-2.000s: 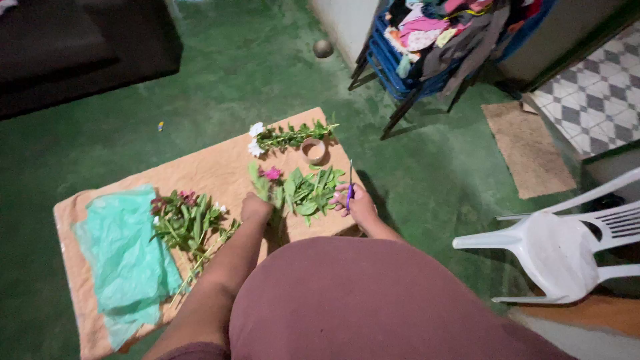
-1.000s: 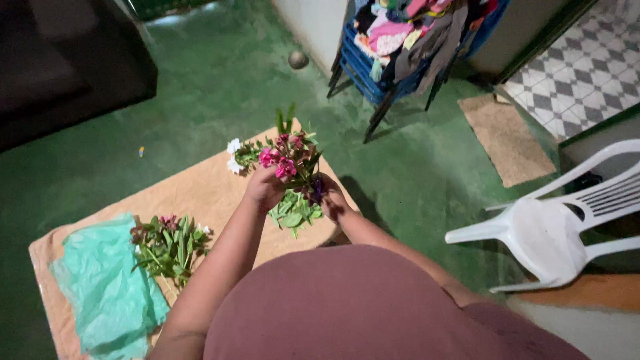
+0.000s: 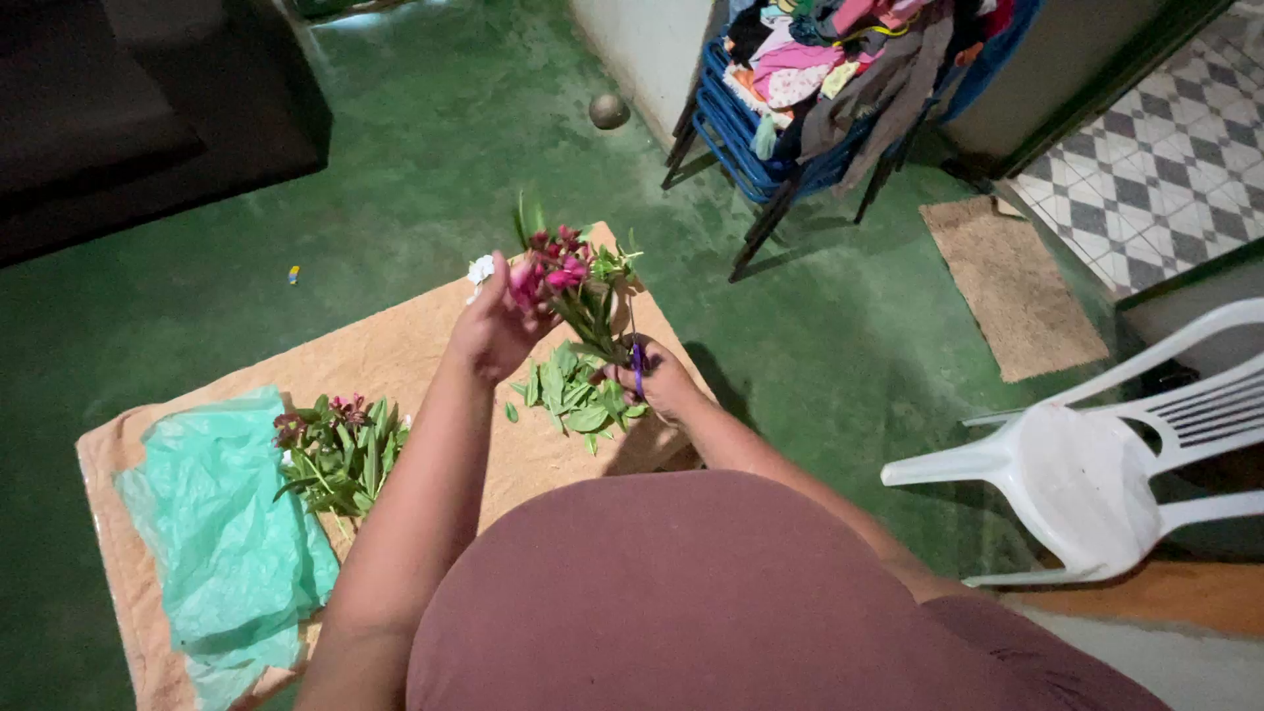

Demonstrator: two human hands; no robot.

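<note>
My right hand [image 3: 654, 378] grips the stems of a bunch of pink and dark red flowers [image 3: 565, 274], along with purple-handled scissors [image 3: 638, 367]. Beside the blooms is my left hand [image 3: 506, 321], its fingers spread and near or touching the petals. Under the bunch, a heap of loose green leaves [image 3: 573, 393] lies on the peach cloth of the table [image 3: 395, 346]. White flowers [image 3: 481, 269] show behind my left hand, their stems partly hidden. Left of my forearm lies another bundle of leafy stems with dark red flowers [image 3: 346, 454].
A green plastic bag [image 3: 222, 523] covers the table's left part. To the right stands a white plastic chair [image 3: 1086, 484]. Stacked blue chairs [image 3: 750, 158] hold clothes [image 3: 839, 59]. A doormat [image 3: 1012, 286] lies by the tiled doorway, a ball [image 3: 608, 111] near the wall.
Two seconds ago my hands were low over the table; they then rose with the flower bunch. Since one second ago, my left hand has opened beside the blooms.
</note>
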